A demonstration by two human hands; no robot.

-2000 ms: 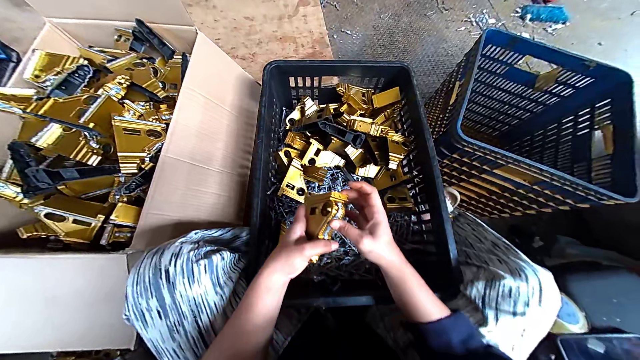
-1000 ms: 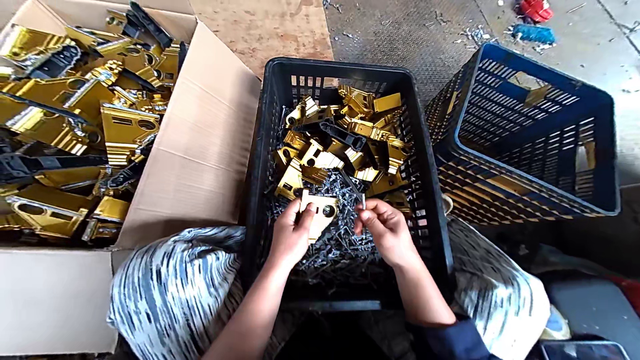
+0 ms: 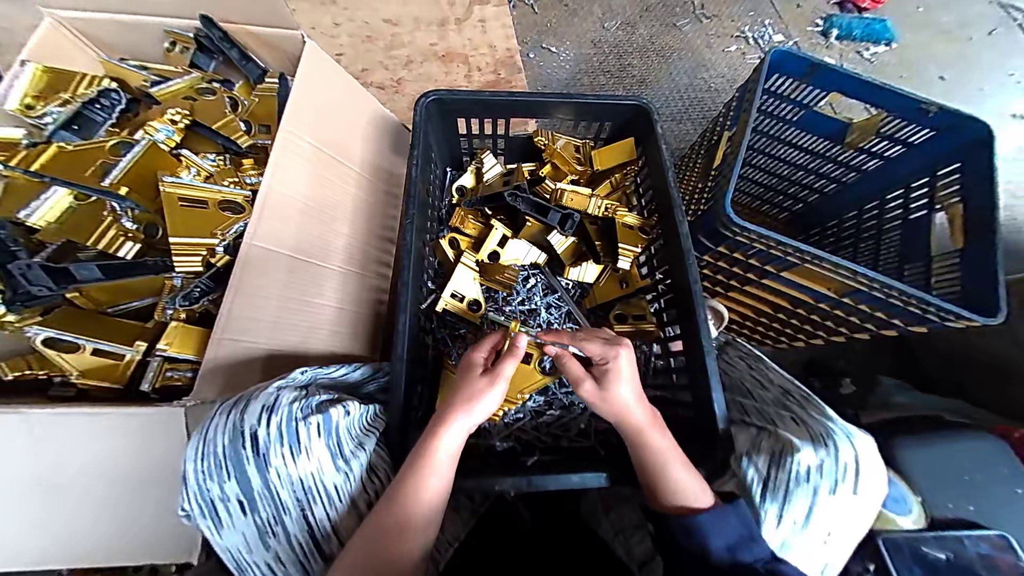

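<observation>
My left hand [image 3: 480, 380] is closed on a small gold part [image 3: 513, 330], seen nearly edge-on between thumb and fingers. Beside it my right hand [image 3: 600, 372] pinches a thin metal piece [image 3: 560, 346], perhaps a screw or a tool tip, its point turned toward the gold part. Both hands are over the near half of a black plastic crate [image 3: 694, 320]. Many loose screws [image 3: 532, 300] cover its floor, and shiny gold brackets [image 3: 464, 292] are heaped toward its far end with a black bracket [image 3: 532, 210] among them. Another gold bracket [image 3: 524, 380] lies below my hands.
At the left stands an open cardboard box [image 3: 320, 208] full of gold and black parts. A blue slatted plastic crate [image 3: 864, 276] is at the right. Beyond are a wooden board [image 3: 416, 48] and a blue brush-like item [image 3: 860, 30] on the floor. A phone-like device [image 3: 950, 554] lies lower right.
The gold part in my left hand, seen broad side up earlier, is now edge-on. My right hand has moved closer to it with the thin metal piece.
</observation>
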